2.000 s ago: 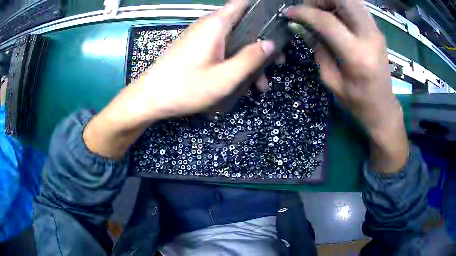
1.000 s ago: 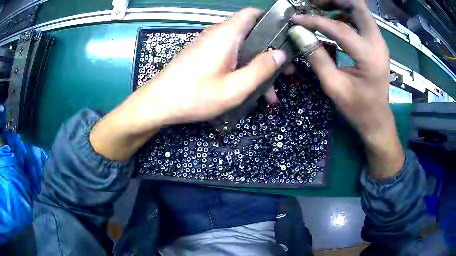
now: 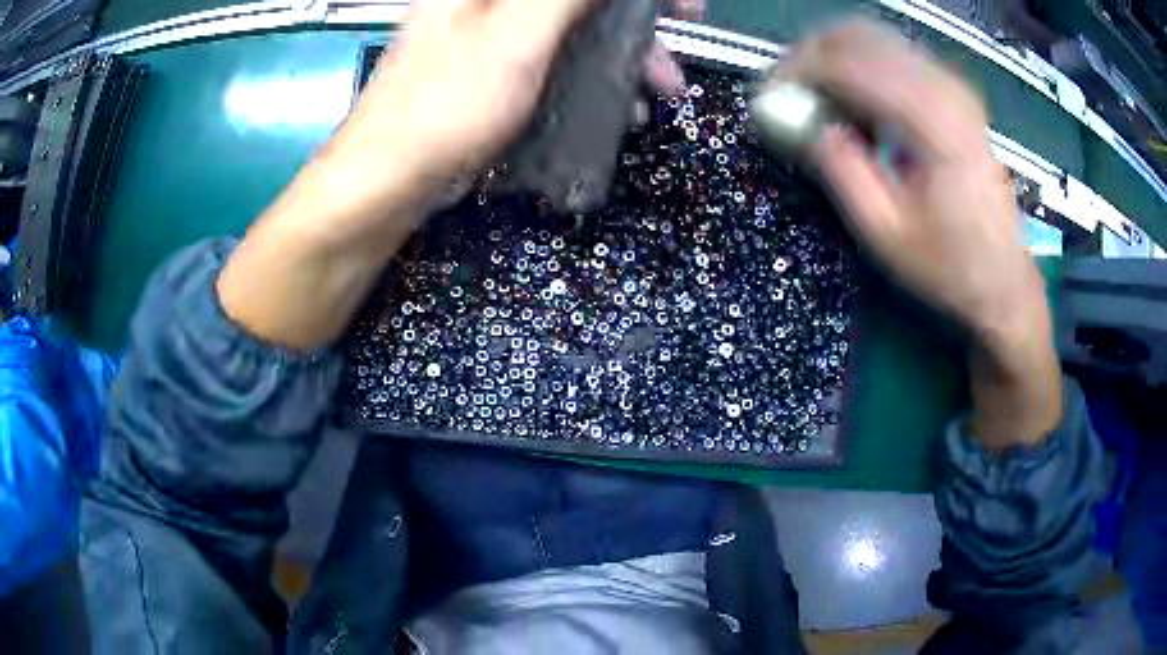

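My left hand (image 3: 454, 109) is at the top centre, shut on a dark grey housing plate (image 3: 586, 109) held tilted above the tray; the plate is blurred and its top end is cut off by the frame's edge. My right hand (image 3: 915, 173) is blurred, above the tray's right edge and apart from the plate, with a pale finger cot (image 3: 790, 115) on one finger. Whether its fingertips hold anything cannot be told. The black parts tray (image 3: 819, 450) below holds many tiny silver and dark ring nuts (image 3: 563, 371).
Stacked dark housings (image 3: 62, 186) stand on edge at the left of the green bench top (image 3: 192, 166). A blue sleeve (image 3: 45, 435) of a neighbouring person shows at far left. A silver conveyor rail (image 3: 205, 35) runs behind, and a grey machine part (image 3: 1113, 288) is at right.
My left hand and the plate have moved left and turned steeper. My right hand has come away from the plate to the right.
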